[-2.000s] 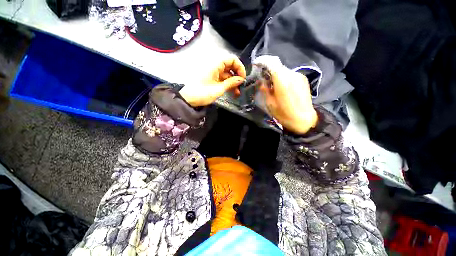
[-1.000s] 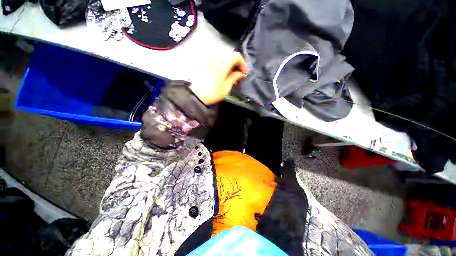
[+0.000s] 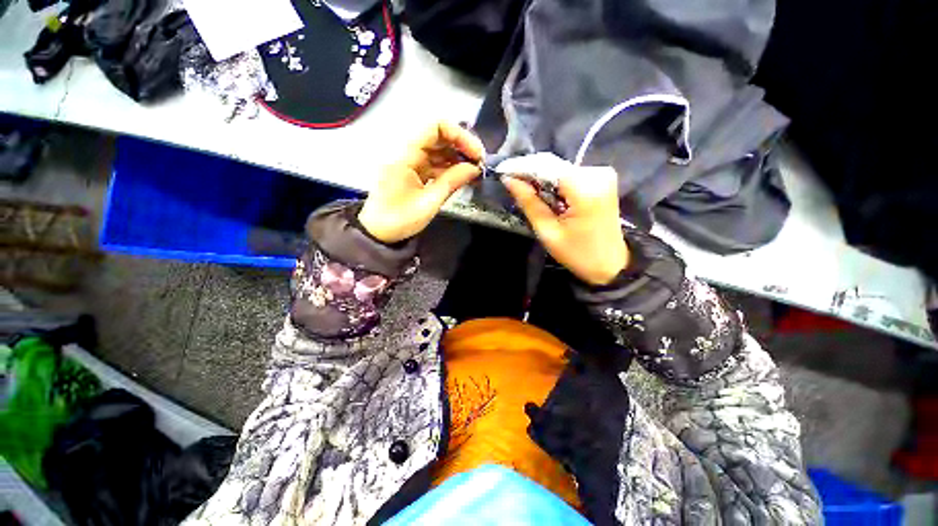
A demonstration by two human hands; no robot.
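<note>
A grey garment with a curved white line lies heaped on the white table, behind and right of my hands. My left hand pinches a narrow grey edge of the garment between thumb and fingertips. My right hand is close on its right, thumb and finger pinched at the same edge. A small pale and dark spot shows between the fingertips, too small to name. A needle or thread cannot be made out.
A black floral item with a red rim, white paper and crumpled black material lie at the table's back left. Black garments are at right. A blue bin is below the table; a bin with green and black items is lower left.
My right hand, out of view a second ago with a thread stretched far right, is back beside my left hand. The view has shifted, showing more at the lower left.
</note>
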